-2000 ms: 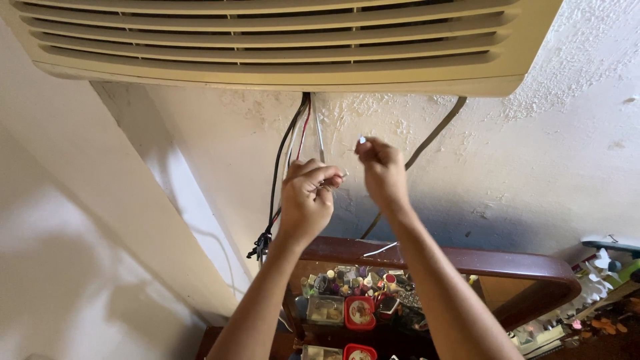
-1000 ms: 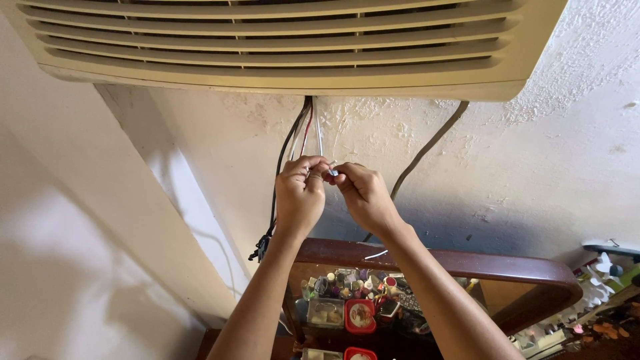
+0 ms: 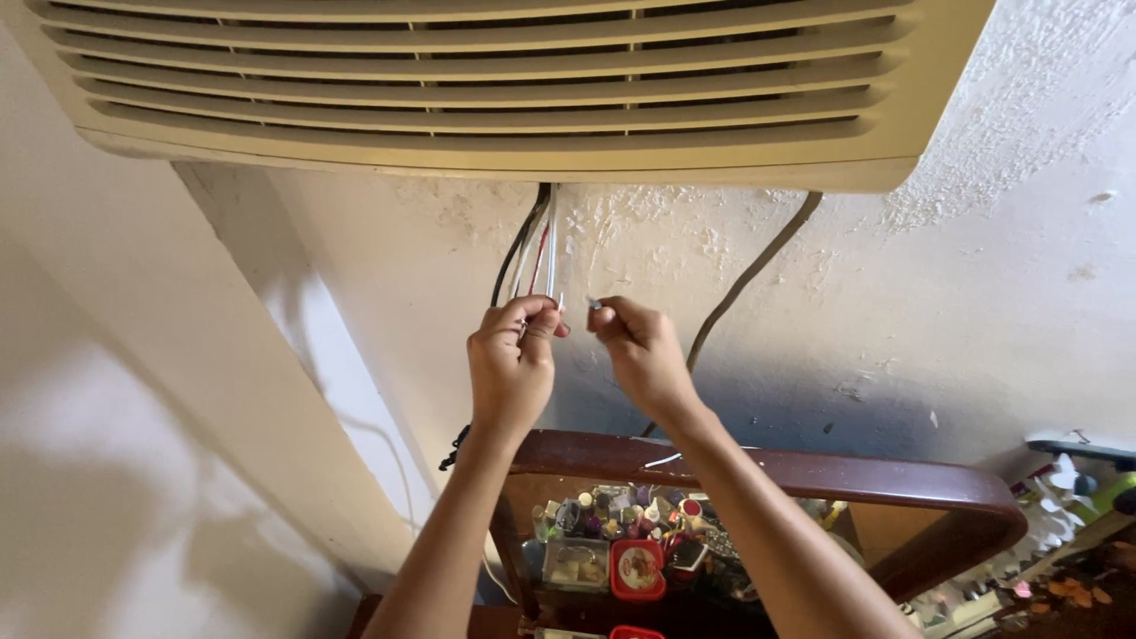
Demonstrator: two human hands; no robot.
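Below a cream louvred air conditioner (image 3: 497, 160), my left hand (image 3: 513, 359) pinches a thin white wire (image 3: 560, 303) between thumb and forefinger. White wires (image 3: 552, 240), a red wire (image 3: 539, 257) and a black cable (image 3: 508, 257) run from the unit's underside down to this hand, which hides their lower parts. Just right of it, with a small gap between the fingertips, my right hand (image 3: 641, 355) pinches a small pale grey piece (image 3: 595, 303), too small to identify.
A dark red-brown framed mirror (image 3: 852, 472) stands below, reflecting small bottles and a red-rimmed container (image 3: 637, 570). A short white wire piece (image 3: 662, 461) lies on its frame. A grey-brown cable (image 3: 754, 266) hangs at right against the peeling wall (image 3: 1003, 293).
My hands were apart two seconds ago, met at the fingertips one second ago, and are now slightly apart again, the right one having moved off to the right.
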